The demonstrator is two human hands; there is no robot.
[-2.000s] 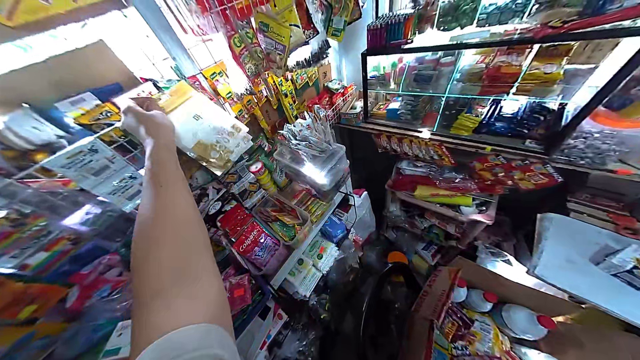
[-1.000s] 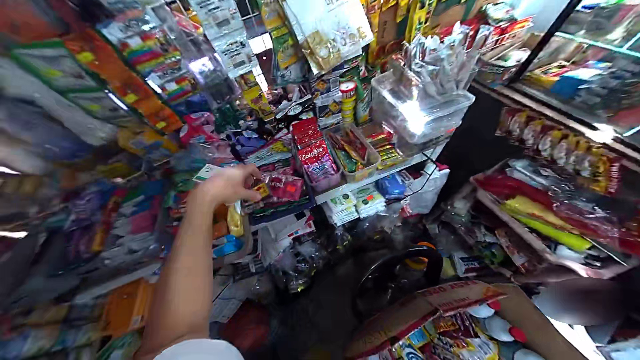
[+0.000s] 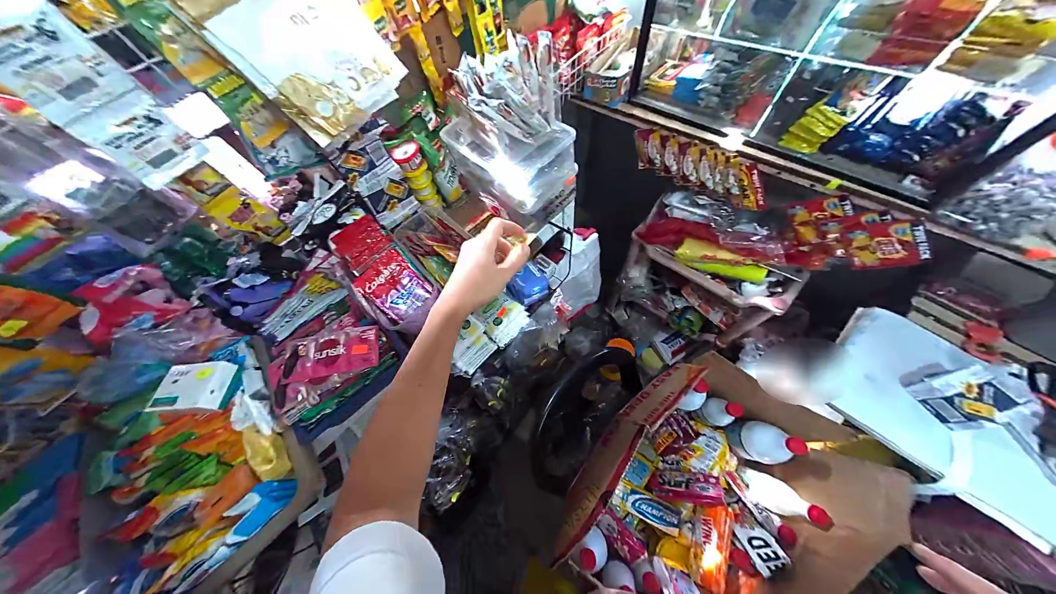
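My left hand (image 3: pixel 495 257) reaches over the shelf with its fingers curled. Something small and yellowish shows at the fingertips; whether it is held is unclear. Just beyond is a clear plastic container (image 3: pixel 516 169) with upright packets in it. Left of the hand stand red and purple Colgate packs (image 3: pixel 396 289), and below it lie white-and-green packets (image 3: pixel 499 318). At the bottom right, fingers that appear to be my right hand (image 3: pixel 949 571) are beside the flap of an open cardboard box (image 3: pixel 850 495); their grip is unclear. Red-capped white bottles (image 3: pixel 763 441) and sachets, including Surf (image 3: pixel 685 487), fill the box.
Pink Sunsilk sachets (image 3: pixel 334 355) and a bin of colorful packets (image 3: pixel 198 487) are at left. A glass display case (image 3: pixel 792 54) stands at upper right, above a pink tray (image 3: pixel 718 285). A black round-rimmed object (image 3: pixel 549 429) stands beside the box.
My left hand has moved from beside the hanging packs at upper left, down to the pink sachets, then right toward the clear container. The view has shifted markedly.
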